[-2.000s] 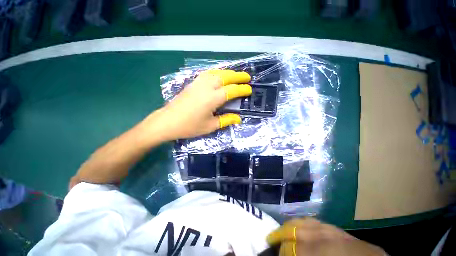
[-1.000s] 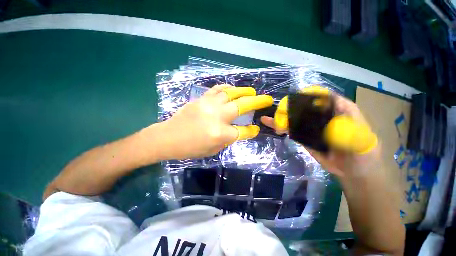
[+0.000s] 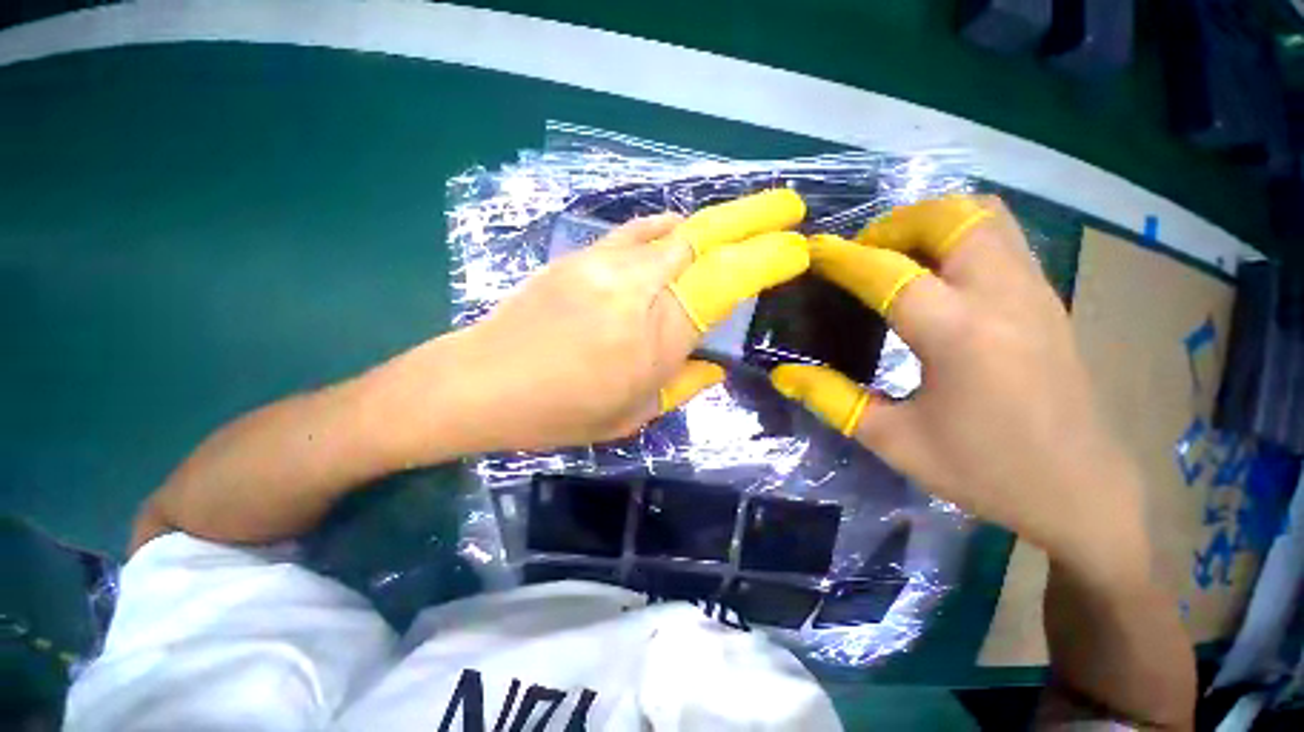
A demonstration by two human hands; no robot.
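A housing [image 3: 727,332] lies on the crinkled clear plastic bag [image 3: 601,461], mostly under my left hand. My left hand [image 3: 629,322], with yellow finger cots, holds the housing from above. A glossy black cover panel [image 3: 818,326] sits at the housing's right end. My right hand [image 3: 944,343], also with yellow finger cots, grips this panel between thumb and fingers at its near and far edges. Whether the panel is fully seated cannot be told. Rows of black panels [image 3: 576,515] lie in the bag nearer to me.
A tan cardboard sheet [image 3: 1108,429] with blue scraps [image 3: 1216,501] lies at the right. Grey housings [image 3: 1287,358] are stacked at the far right edge. More dark housings [image 3: 1087,32] stand beyond the white border stripe [image 3: 572,69].
My right hand has come from the lower right to the housing, bringing a dark panel that was blurred one second ago. My left hand has stayed on the housing.
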